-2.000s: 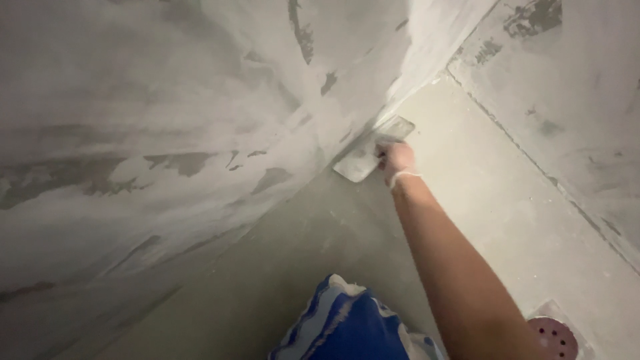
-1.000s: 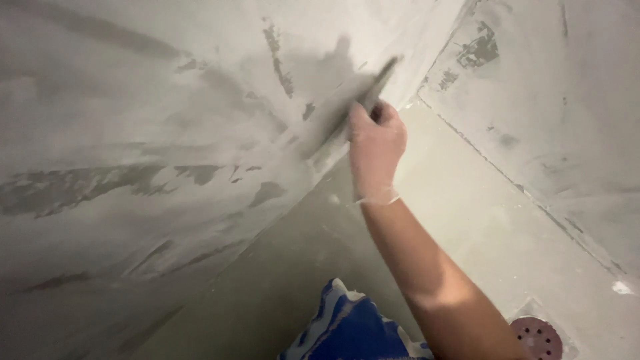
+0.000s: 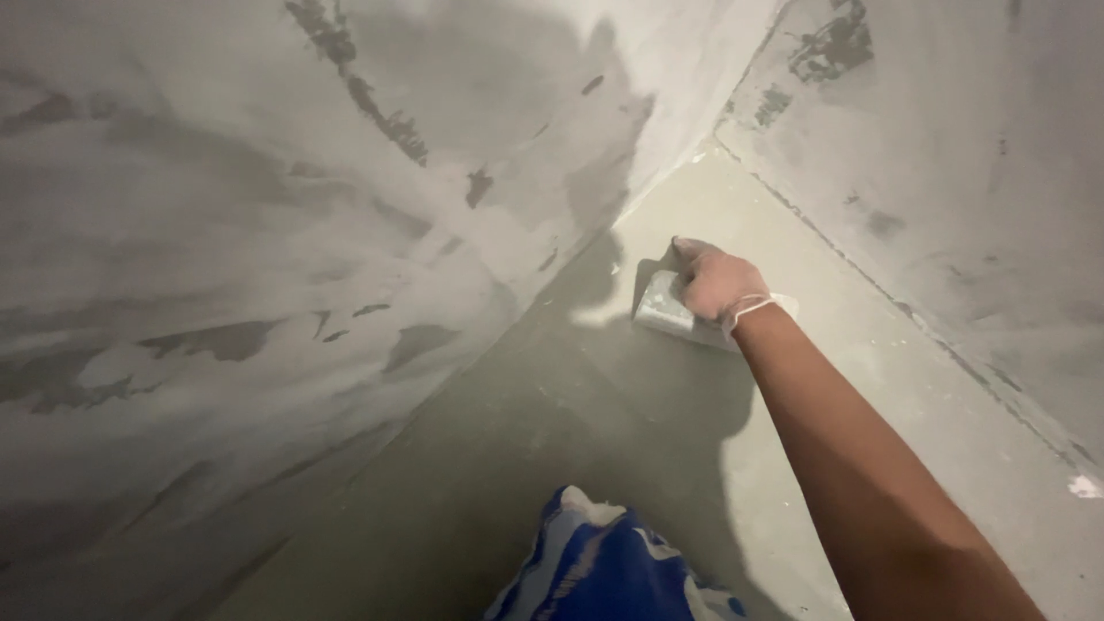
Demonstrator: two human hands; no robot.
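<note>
My right hand (image 3: 720, 280), in a thin translucent glove, is closed around a flat metal plastering trowel (image 3: 677, 310). Its pale, smeared blade lies low over or on the greenish-grey floor (image 3: 690, 203), near the foot of the left wall; whether it touches cannot be told. The hand hides part of the trowel and its handle. The left wall (image 3: 483, 250) carries streaky, light plaster with darker bare patches. My left hand is out of view.
A second plastered wall (image 3: 949, 172) meets the floor on the right along a rough, dark seam. Both walls join at a corner at the top. Blue and white patterned cloth (image 3: 604, 569) shows at the bottom. My shadow falls over the floor and left wall.
One second ago the trowel stood on edge against the left wall's foot; now my right hand has it lower, over the floor, to the right of that seam. The floor drain seen earlier is out of view.
</note>
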